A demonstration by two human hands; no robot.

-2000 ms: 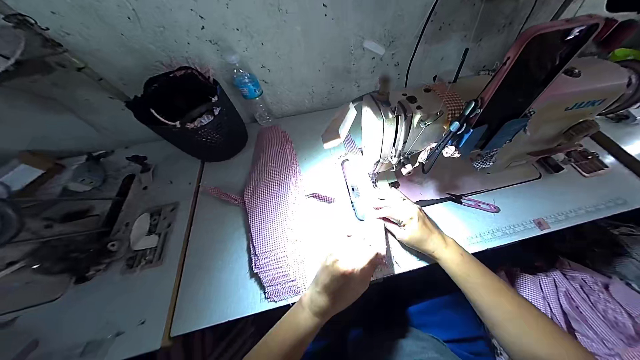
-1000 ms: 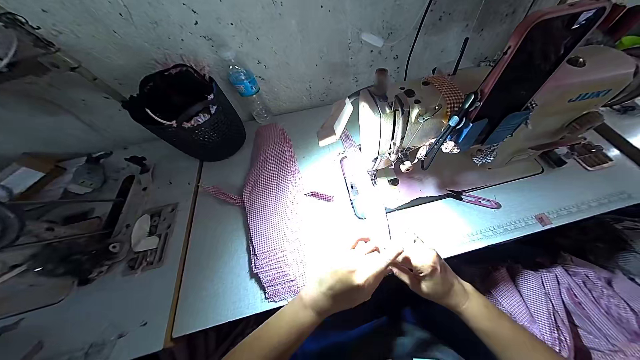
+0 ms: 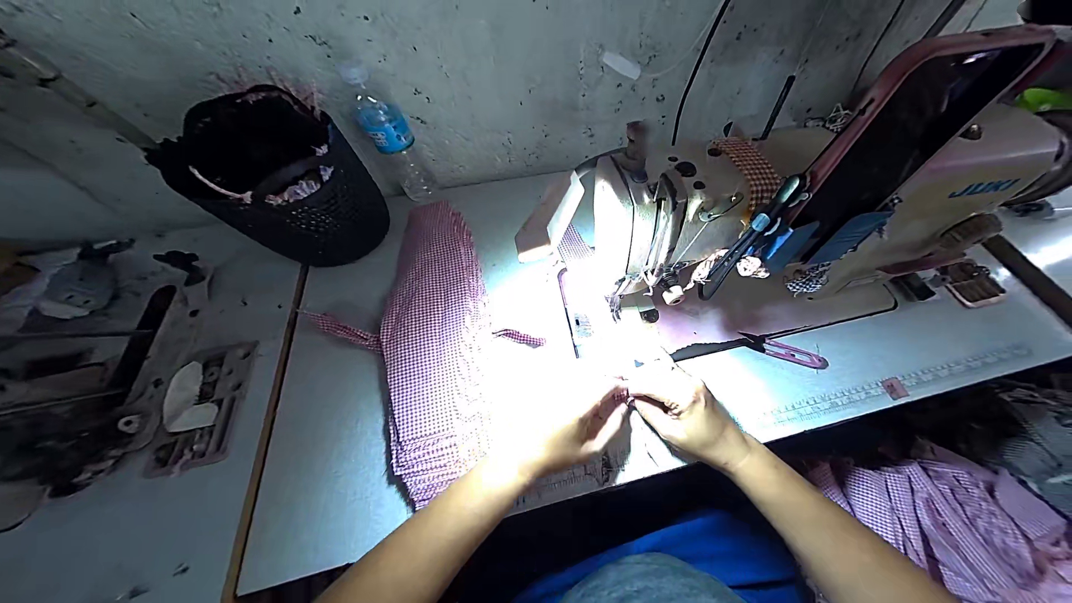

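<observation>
My left hand point(image 3: 565, 427) and my right hand point(image 3: 682, 406) meet over the front of the table, below the needle of a Juki sewing machine point(image 3: 703, 209). Between their fingertips they pinch a small piece of checked fabric point(image 3: 621, 395); glare hides most of its shape. Left of my hands lies a long stack of pink checked fabric pieces point(image 3: 435, 352), with a narrow checked strip point(image 3: 343, 329) sticking out at its left and a short strip point(image 3: 521, 337) at its right. Thread snips point(image 3: 787, 352) with a pink handle rest on the table right of the needle.
A black basket point(image 3: 335, 209) holding scraps and a plastic bottle point(image 3: 385, 126) stand by the wall. A phone point(image 3: 930, 126) is mounted before the machine, with blue-handled scissors point(image 3: 758, 226) hanging near it. More checked fabric point(image 3: 946, 511) lies below the table at right. Another machine point(image 3: 109, 377) is at left.
Two seconds ago my right hand was near the needle area, apart from my left; it has moved back toward the table's front edge, and both hands now meet at the fabric.
</observation>
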